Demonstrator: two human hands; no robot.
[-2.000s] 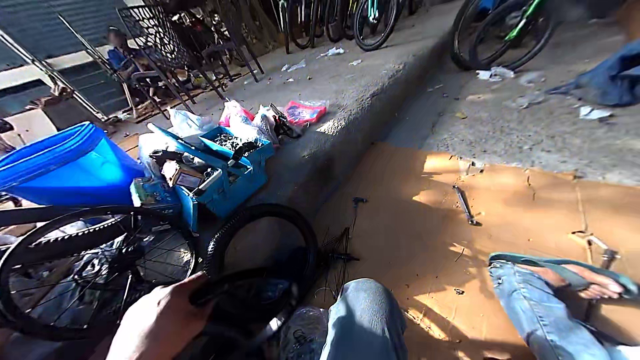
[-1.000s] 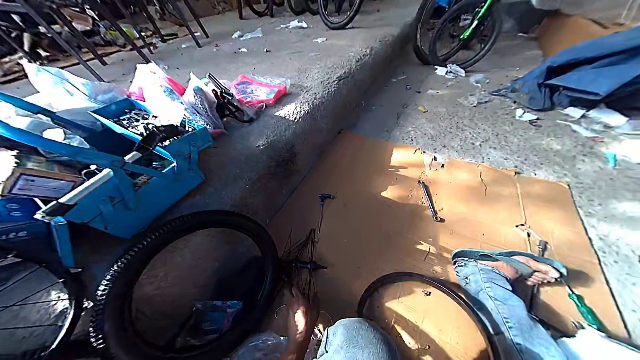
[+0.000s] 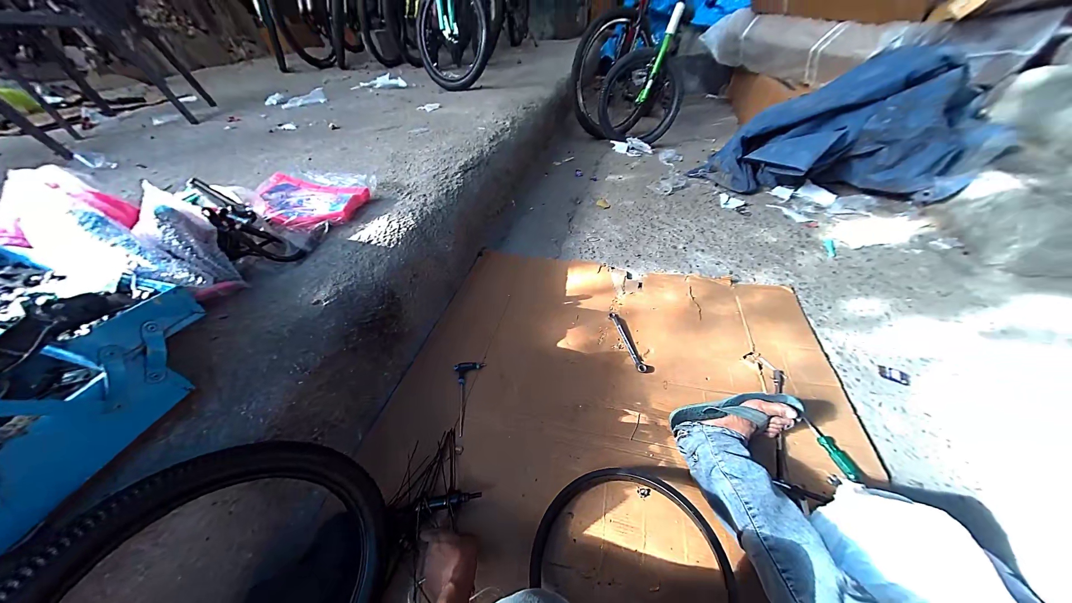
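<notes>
My left hand (image 3: 448, 565) is at the bottom edge, blurred and partly cut off, close against loose thin spokes on a wheel hub (image 3: 452, 501); its fingers' grip is unclear. The hub rests on a brown cardboard sheet (image 3: 536, 335), below a blue T-handle hex key (image 3: 462, 385). To the left stands a bicycle tire (image 3: 251, 459) with knobby tread. A bare black bicycle rim (image 3: 553, 519) lies on the right, partly cut off. A combination wrench (image 3: 628, 343) lies farther up the cardboard. My right hand is out of view.
A blue metal toolbox (image 3: 109, 419) and plastic bags (image 3: 100, 226) sit at left on the raised concrete ledge (image 3: 435, 201). A sandaled foot (image 3: 754, 414) rests beside a green-handled screwdriver (image 3: 837, 456). Bicycles (image 3: 641, 92) and a dark blue cloth (image 3: 846, 126) are farther back.
Two seconds ago my left hand was at the lower left, by a dark round part; now it is beside the hub. The black rim has come to lie on the cardboard. The view has swung right.
</notes>
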